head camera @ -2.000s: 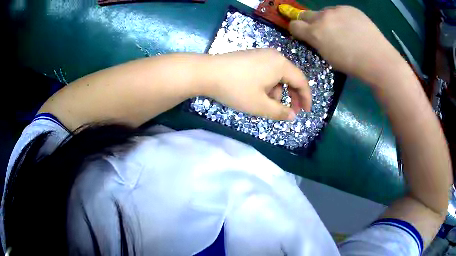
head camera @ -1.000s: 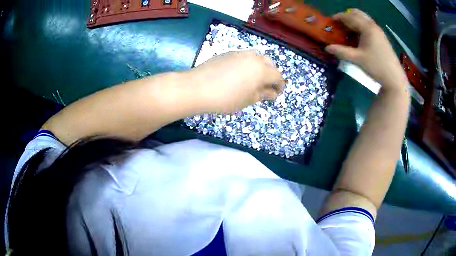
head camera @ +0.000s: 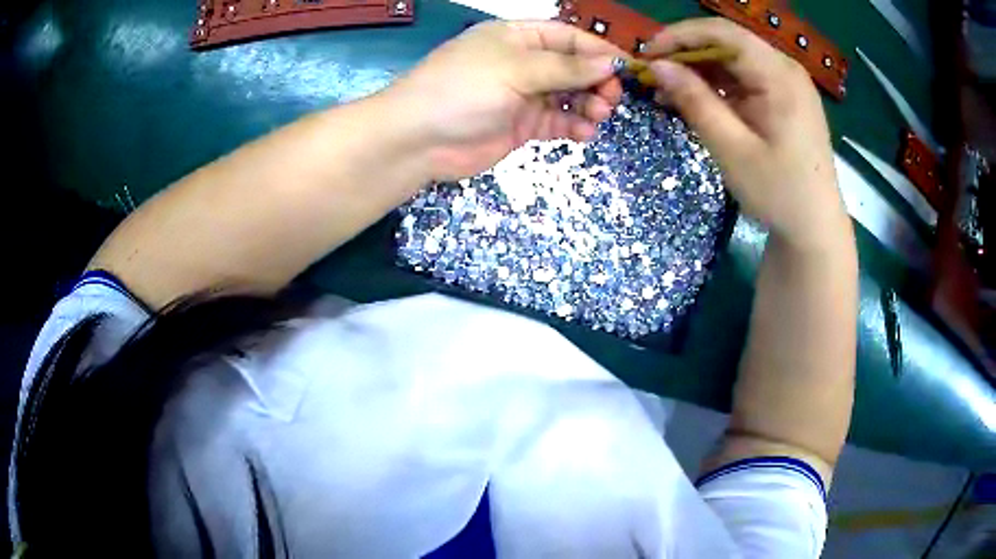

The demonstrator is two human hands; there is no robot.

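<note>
My left hand (head camera: pixel 508 93) is over the top of the tray and pinches a tiny silvery part (head camera: pixel 619 66) between thumb and finger. My right hand (head camera: pixel 754 120) holds a thin yellow tool (head camera: pixel 699 55), its tip at the silvery part, touching or very close. Below the hands is a shallow dark tray (head camera: pixel 683 328) filled with small shiny silver pieces (head camera: pixel 590 240). A red-brown panel (head camera: pixel 603 24) lies just beyond the tray, partly hidden by my hands.
Another red-brown panel (head camera: pixel 803 42) lies at the upper right, one (head camera: pixel 295 15) at the upper left, and a small red-brown piece (head camera: pixel 921 164) near the right edge. White strips (head camera: pixel 890 183) lie on the green surface (head camera: pixel 273 93). A thin dark item (head camera: pixel 892 328) is at right.
My left hand has risen from the silver pieces toward my right hand. My right hand has let go of the red-brown panel, which now lies at the upper right. The yellow tool now points left.
</note>
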